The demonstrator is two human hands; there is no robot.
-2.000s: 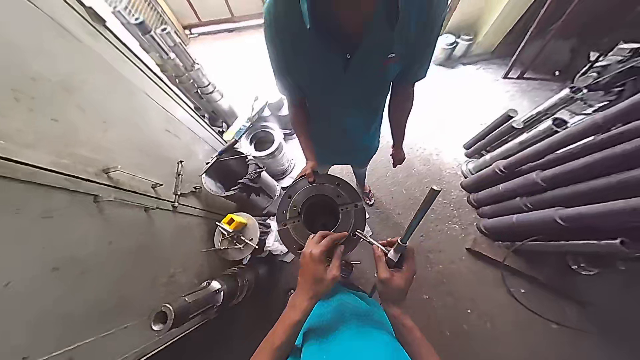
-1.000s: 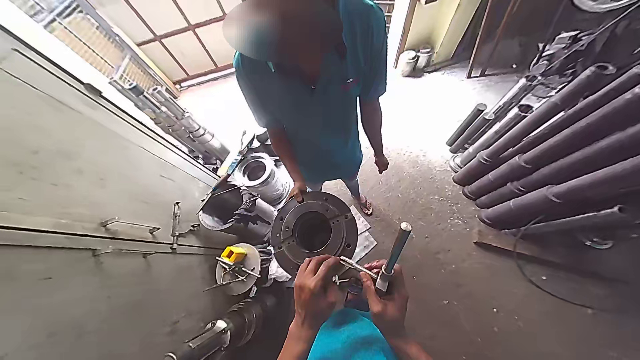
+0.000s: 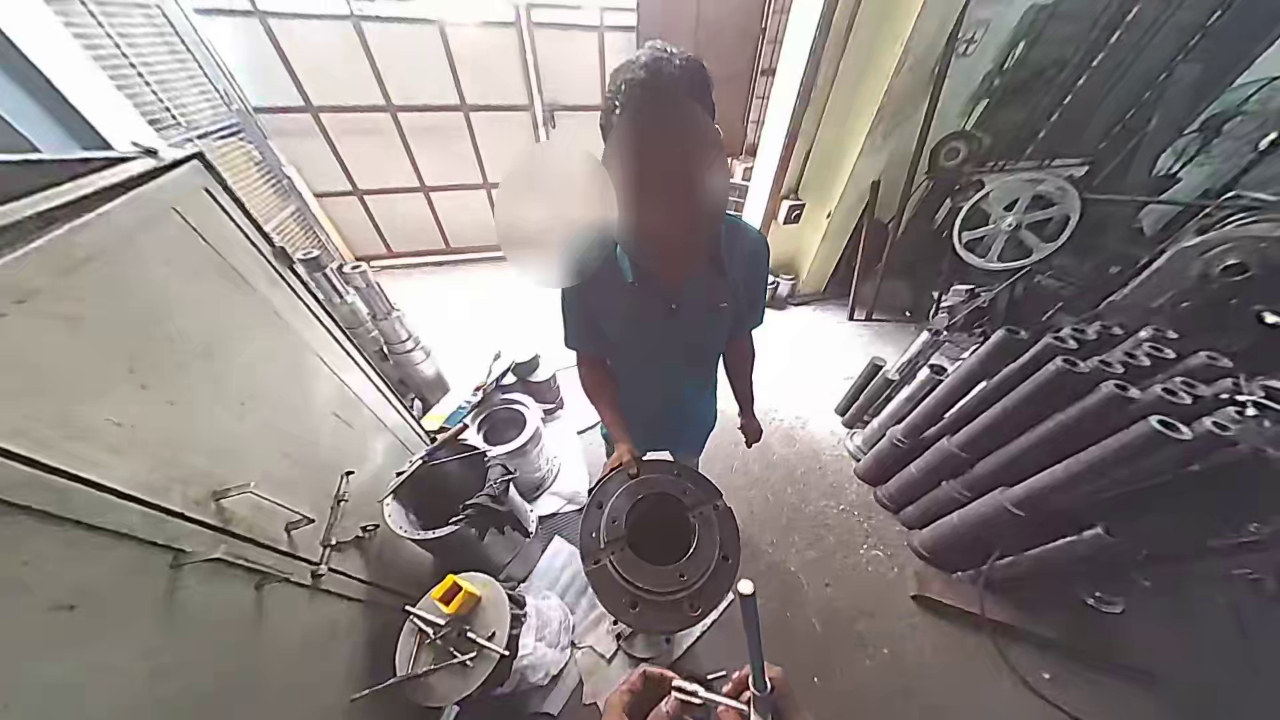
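At the bottom edge, my left hand (image 3: 638, 692) has its fingers around the end of a short silver metal rod (image 3: 710, 695), which runs across to my right hand. My right hand (image 3: 765, 692) grips a tool with a blue-grey shaft (image 3: 750, 630), held upright; its lower part is partly hidden by the fingers. Just beyond my hands stands a round dark steel flange (image 3: 660, 600) with bolt holes and a large centre bore. A co-worker in a teal shirt (image 3: 665, 350) faces me, one hand (image 3: 622, 458) on the flange's top rim.
To the left are a metal cabinet (image 3: 200, 380), a round plate (image 3: 408, 650) bearing metal rods and a yellow block (image 3: 456, 594), and an open flanged housing (image 3: 400, 525) beside a ribbed metal cylinder (image 3: 540, 455). Dark pipes (image 3: 1040, 480) are stacked at right. A spoked wheel (image 3: 1018, 222) stands behind them.
The view has tilted up strongly. My hands, earlier at the flange's lower edge, are now below and apart from it. The co-worker's hand stays on its rim.
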